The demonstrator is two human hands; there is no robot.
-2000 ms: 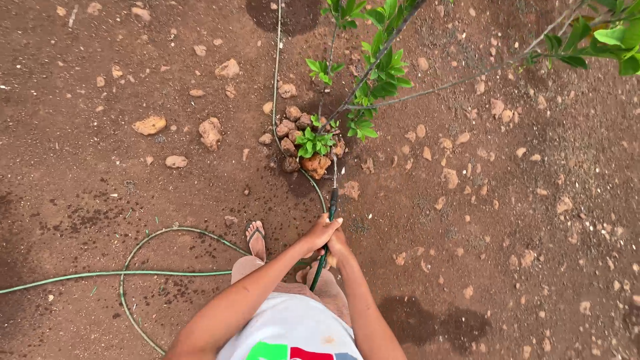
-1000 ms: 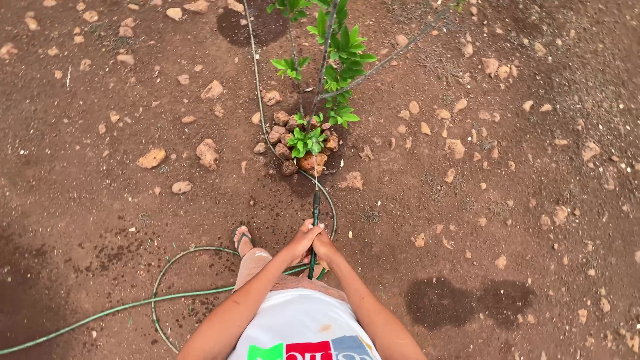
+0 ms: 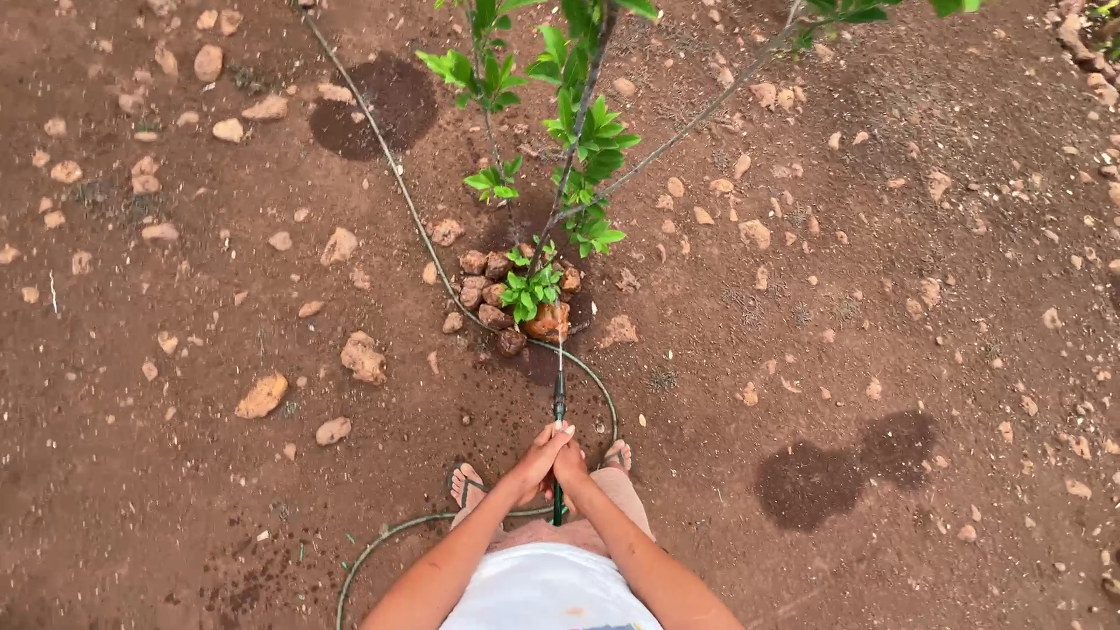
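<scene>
Both my hands grip a dark hose nozzle (image 3: 559,398) in front of my body. My left hand (image 3: 535,459) lies against my right hand (image 3: 570,464), and their fingers overlap, so the handle is partly hidden. A thin jet of water leaves the tip and reaches a wet orange-brown rock (image 3: 549,323) at the foot of a young tree (image 3: 573,149). Reddish rocks (image 3: 494,293) are heaped around the base of its stem. From below my hands, a green garden hose (image 3: 604,385) curves over the soil, past the rocks and off toward the upper left.
My feet in flip-flops (image 3: 466,484) stand on reddish soil strewn with loose stones (image 3: 262,395). Another loop of hose (image 3: 357,560) lies at lower left. Dark wet patches show at upper left (image 3: 374,107) and at right (image 3: 809,486). Thin branches (image 3: 700,114) reach toward the upper right.
Both hands stay on the nozzle, and water runs onto the rocks throughout. My right foot now shows beside the hose, where the frame from one second ago does not show it.
</scene>
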